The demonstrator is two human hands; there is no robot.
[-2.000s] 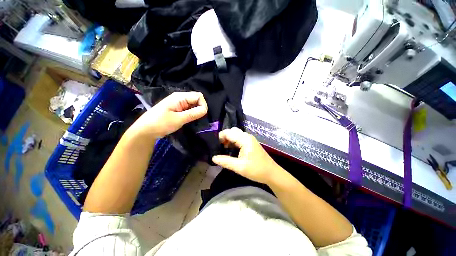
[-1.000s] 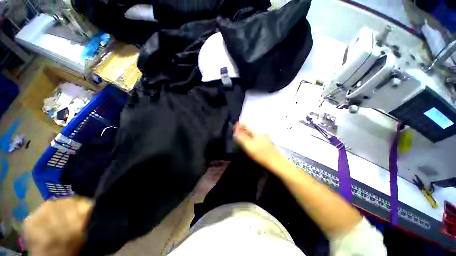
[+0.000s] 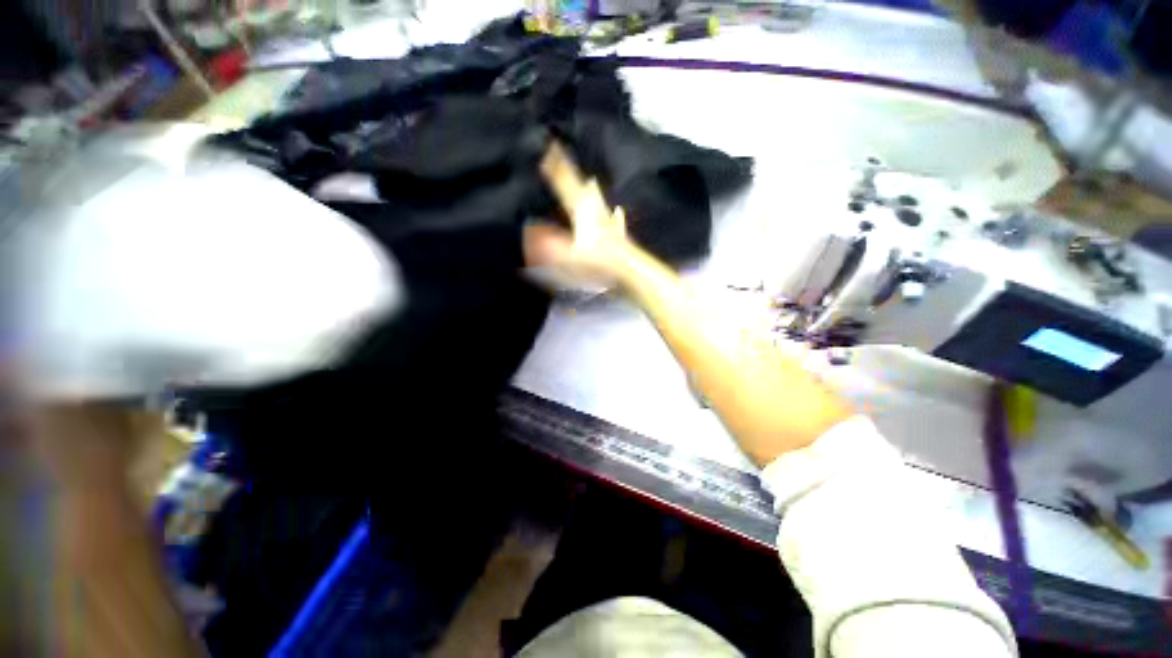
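Note:
A large black garment lies heaped on the table and hangs over its front edge at the left. A big white rounded shape, strongly blurred, is raised close to the camera at the upper left. My left forearm rises at the left edge, blurred; my left hand is hidden behind or merged with the white shape, so its grip cannot be told. My right hand lies over the black cloth with its fingers apart, left of the sewing machine.
The machine's control panel has a lit screen. Purple tape hangs over the table's front edge. Yellow-handled snips lie at the right. A dark ruler strip runs along the front edge. A blue crate is below left.
My left hand has moved up from the lower left, with the white shape now large beside it. My right hand has moved up over the cloth. The view has shifted.

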